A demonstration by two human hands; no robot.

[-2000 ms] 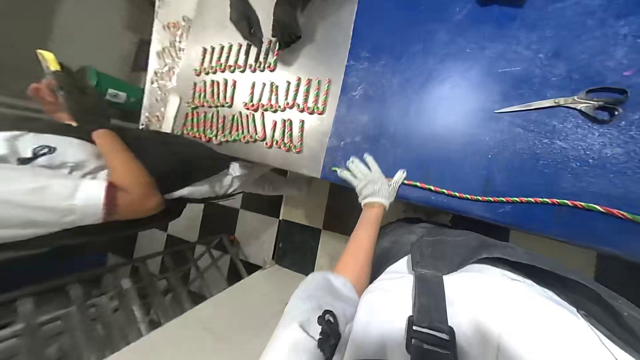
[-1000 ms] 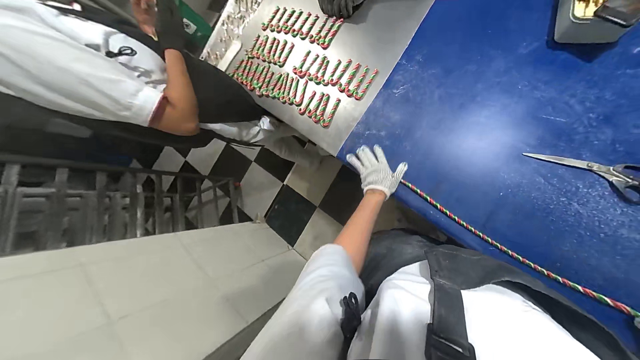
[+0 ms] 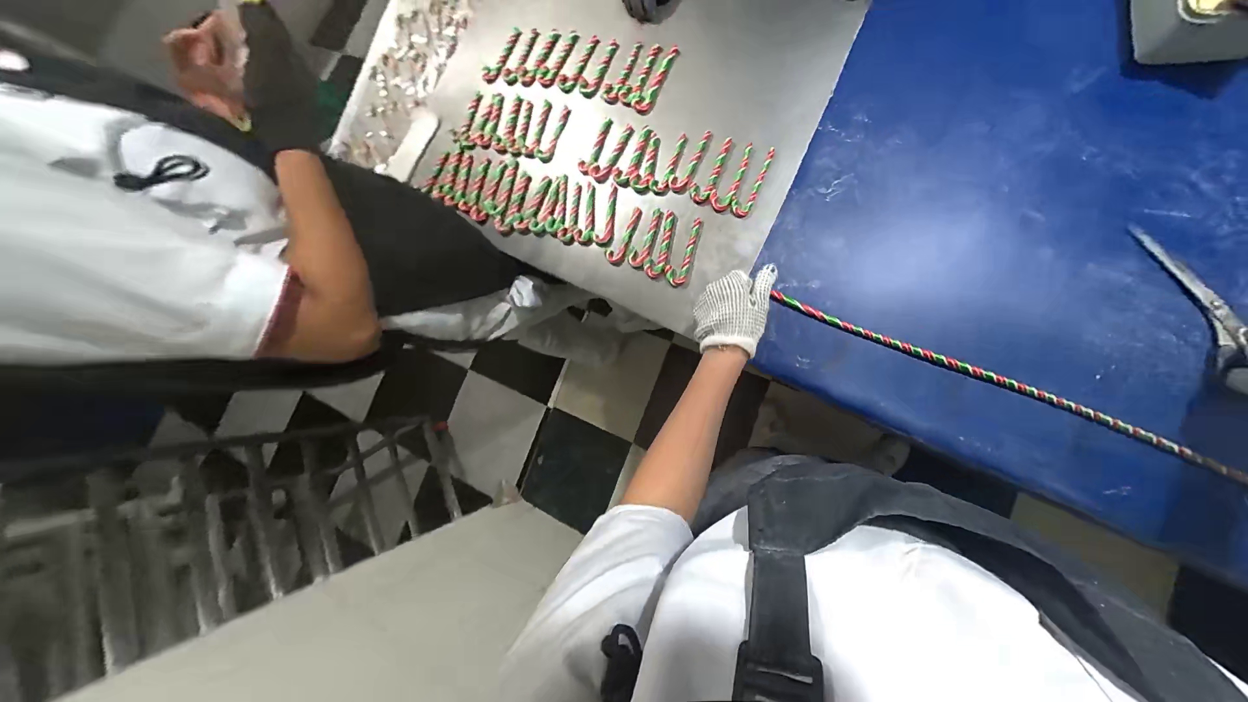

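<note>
My left hand (image 3: 736, 310), in a white knit glove, is at the near edge where the metal sheet (image 3: 780, 78) meets the blue tabletop (image 3: 936, 195). Its fingers are curled over the left end of a red, green and white twisted candy rope (image 3: 946, 361), hiding that end. The rope slants down to the right edge. Steel scissors (image 3: 1189, 291) lie above it, blades to the upper left, handles partly cut off. A pale patch by the handles may be part of my right hand; I cannot tell.
Candy canes (image 3: 639, 156) stand out in rows on the metal sheet, beside small wrapped pieces (image 3: 414, 68). A co-worker's arm (image 3: 322, 263) is at left. A grey container (image 3: 1185, 34) sits top right. A metal rack (image 3: 263, 507) is below left.
My left hand's spread fingers have drawn together at the rope's end. The scissors have turned, their blades now steeper against the rope. The co-worker's dark-gloved hands have mostly left the candy canes. The view has shifted.
</note>
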